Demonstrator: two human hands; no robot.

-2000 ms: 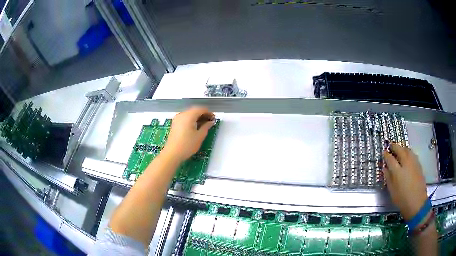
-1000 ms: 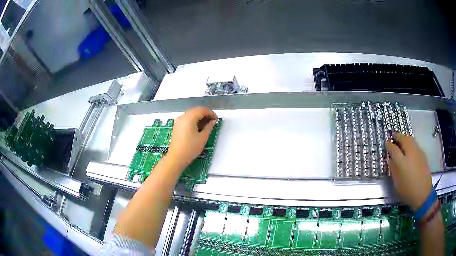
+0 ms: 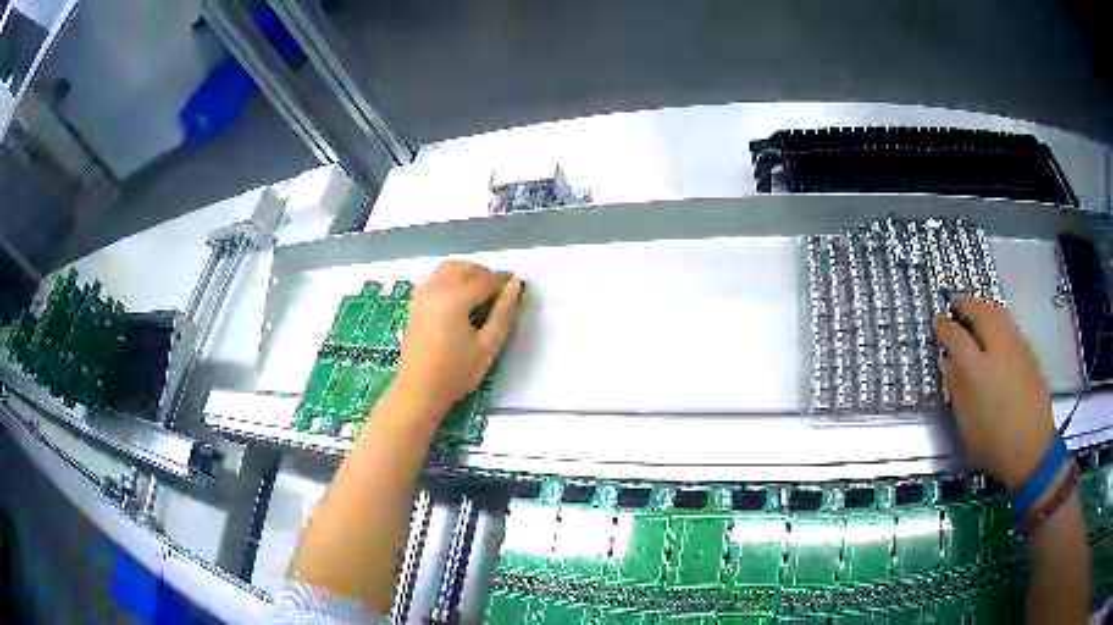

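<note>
My left hand is over the right part of a loose green PCB panel on the white ledge, thumb and fingertips together at its upper right corner. Whether it pinches a part cannot be made out. My right hand, with a bright blue wrist strap, is at the right side of the clear component tray holding rows of silver parts. Its fingertips are down among the parts; what they hold is hidden. A row of green PCB panels lies on the conveyor nearest me.
A black slotted rack lies behind the ledge. A silver bracket sits on the outer white surface. Stacked green panels stand at the far left. A dark flat object lies right of the tray. Metal rails run along the ledge.
The view has shifted slightly, so the ledge and tray appear higher. My left hand stays at the panel's upper right corner. My right hand stays at the tray's right side, its fingertips slightly higher in the picture.
</note>
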